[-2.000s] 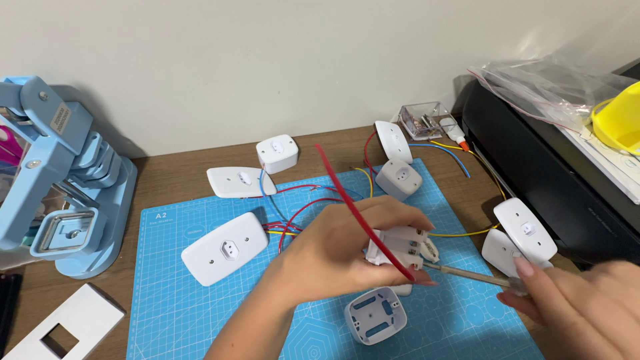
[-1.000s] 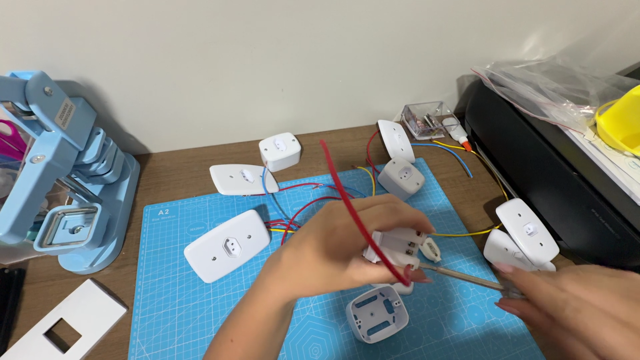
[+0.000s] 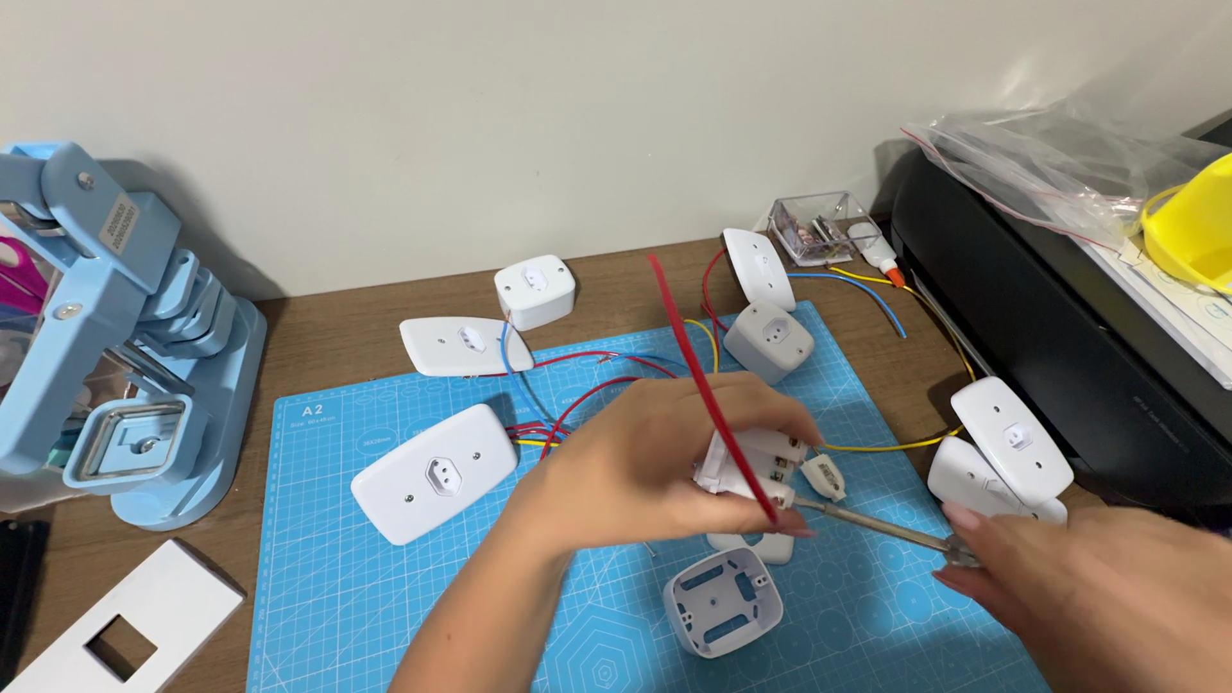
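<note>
My left hand [image 3: 664,462] grips a white socket module [image 3: 756,462] with screw terminals, above the cutting mat. A stiff red wire [image 3: 707,385] slants across that hand, its lower end near the module. My right hand [image 3: 1088,577] holds a screwdriver [image 3: 876,525] by its handle end, and the tip meets the module's lower terminal. Just right of the module lies a small white insert [image 3: 824,475]. Below are an open white box base [image 3: 724,603] and a partly hidden white frame [image 3: 770,549]. A white socket plate [image 3: 435,474] lies to the left.
The blue cutting mat [image 3: 327,539] carries wired sockets and plates. A light-blue press [image 3: 192,385] stands left, near a white plate with a square hole [image 3: 125,616]. At right are a black printer [image 3: 1059,356], stacked socket plates [image 3: 1013,438] and a clear parts box [image 3: 823,226].
My left hand still holds the module and my right hand still has the screwdriver at it. The small white insert shows more plainly apart from the module than two seconds ago.
</note>
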